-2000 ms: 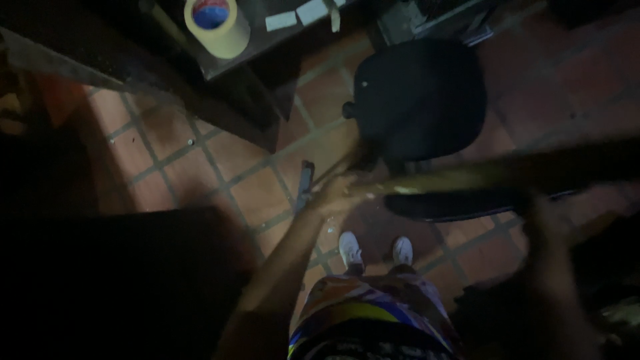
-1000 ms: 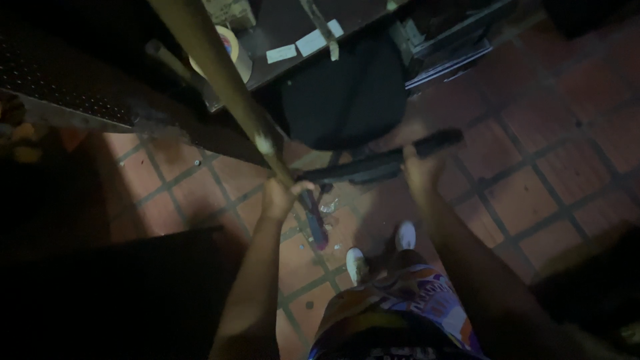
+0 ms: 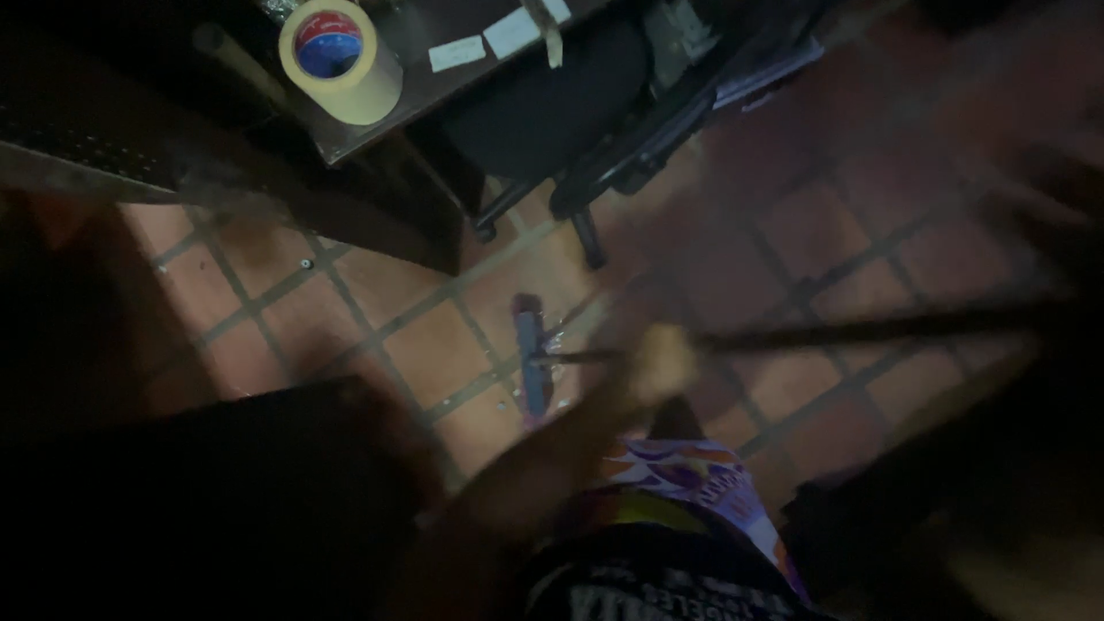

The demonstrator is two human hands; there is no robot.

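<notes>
My left hand (image 3: 662, 362), blurred by motion, is closed around a long thin broom handle (image 3: 862, 332). The handle runs from the blue-grey broom head (image 3: 531, 362) on the tiled floor, past my hand, to the dark right side. Small bits of shiny debris (image 3: 556, 345) lie beside the broom head. A dim, blurred skin-toned shape at the lower right may be my right arm; the hand itself cannot be made out. The black office chair (image 3: 552, 103) stands partly under the dark desk.
On the desk (image 3: 414, 112) are a large roll of tape (image 3: 358, 86) and white paper pieces (image 3: 457, 53). A small round object (image 3: 306, 263) lies on the floor at the left. A large dark object (image 3: 216, 500) fills the lower left.
The black chair has moved in toward the desk, and my right hand, on its back a second ago, is off it. The broom handle has swung from the upper left to the right.
</notes>
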